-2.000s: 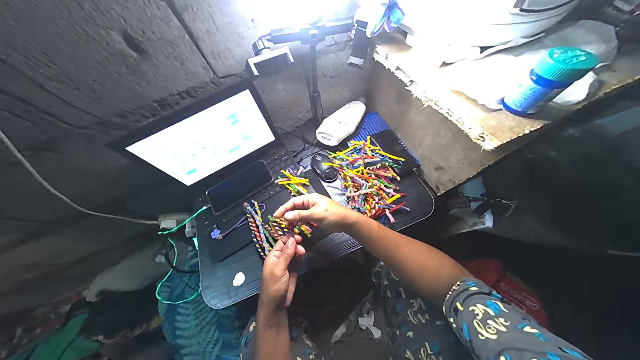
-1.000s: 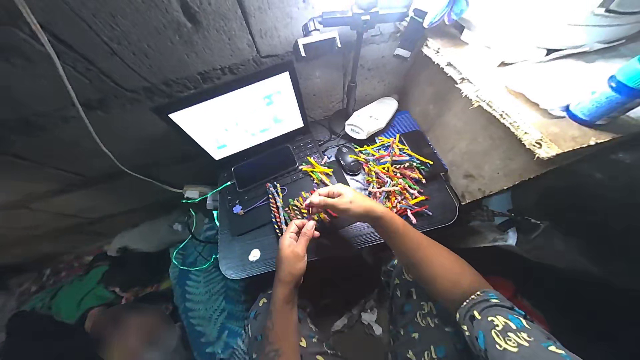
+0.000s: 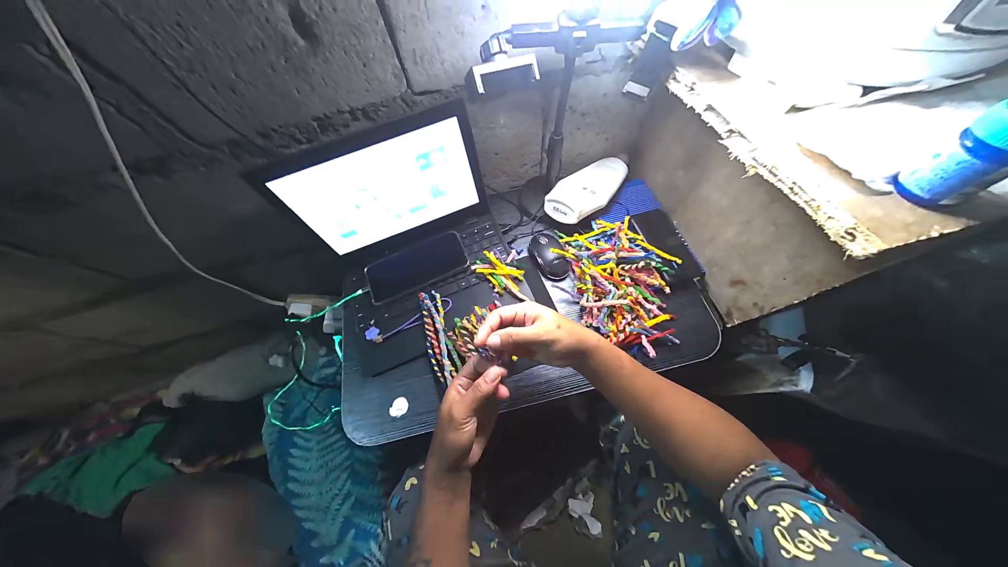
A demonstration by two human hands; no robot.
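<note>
My left hand (image 3: 472, 402) and my right hand (image 3: 531, 335) meet over the front edge of the small black table (image 3: 543, 390). Their fingertips pinch a short, dark, multicoloured twisted piece (image 3: 492, 354), mostly hidden by the fingers. Just behind them, partly covered, lie more short twisted cords (image 3: 465, 331) on the laptop's palm rest. Longer striped cords (image 3: 435, 335) lie side by side left of these. A small group of yellow and green pieces (image 3: 500, 272) rests by the keyboard. Right of the hands is a large loose pile of colourful twisted pieces (image 3: 626, 287).
An open laptop (image 3: 378, 185) carries a phone (image 3: 417, 268) on its keyboard. A black mouse (image 3: 549, 256), a white device (image 3: 587, 189) and a lamp stand (image 3: 559, 118) are behind. A rough-edged board (image 3: 795, 189) holds a blue bottle (image 3: 945, 169). A person's head (image 3: 209, 520) is low at left.
The view has shifted, bringing a person's head in at lower left. Both hands stay together at the table's front edge, with slightly changed finger positions.
</note>
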